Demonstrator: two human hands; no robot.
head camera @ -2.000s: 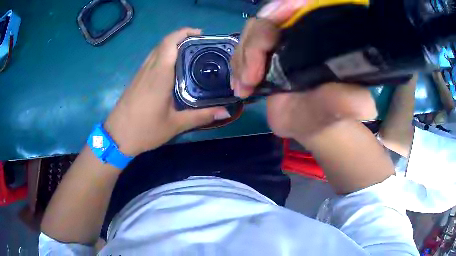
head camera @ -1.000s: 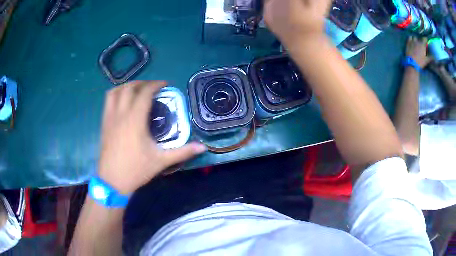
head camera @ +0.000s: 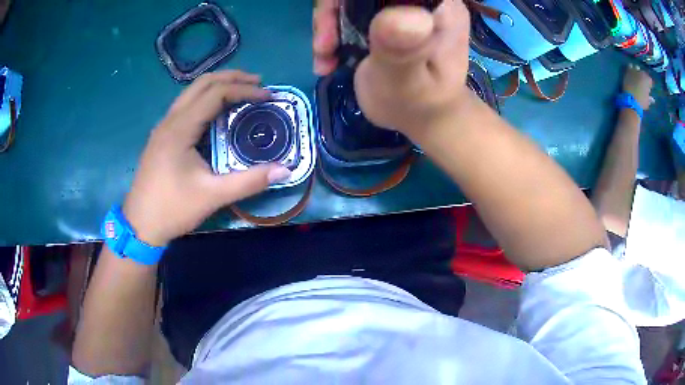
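My left hand (head camera: 184,154) grips a light-blue speaker unit (head camera: 261,134) from its left side, thumb on the lower front edge. Its silver-white baffle and black cone face up, with no black frame on it. A brown strap (head camera: 279,218) loops below it. My right hand (head camera: 420,71) is raised at the top centre, closed around a dark tool (head camera: 357,15), probably the electric screwdriver, cut off by the top edge. Below that hand, a speaker with a black front frame (head camera: 349,143) stands beside the unit, partly hidden. A loose black front frame (head camera: 167,46) lies at upper left.
Blue framed speakers (head camera: 518,34) with brown straps crowd the upper right. Part of a blue unit (head camera: 9,101) shows at the left edge. Another person's arm (head camera: 617,165) rests at the bench's right. Red stools (head camera: 484,259) are below the green bench edge (head camera: 443,197).
My left hand has closed on the silver-fronted unit, now beside a framed speaker. My right hand has come down and left from the far side with a dark tool. The view has shifted.
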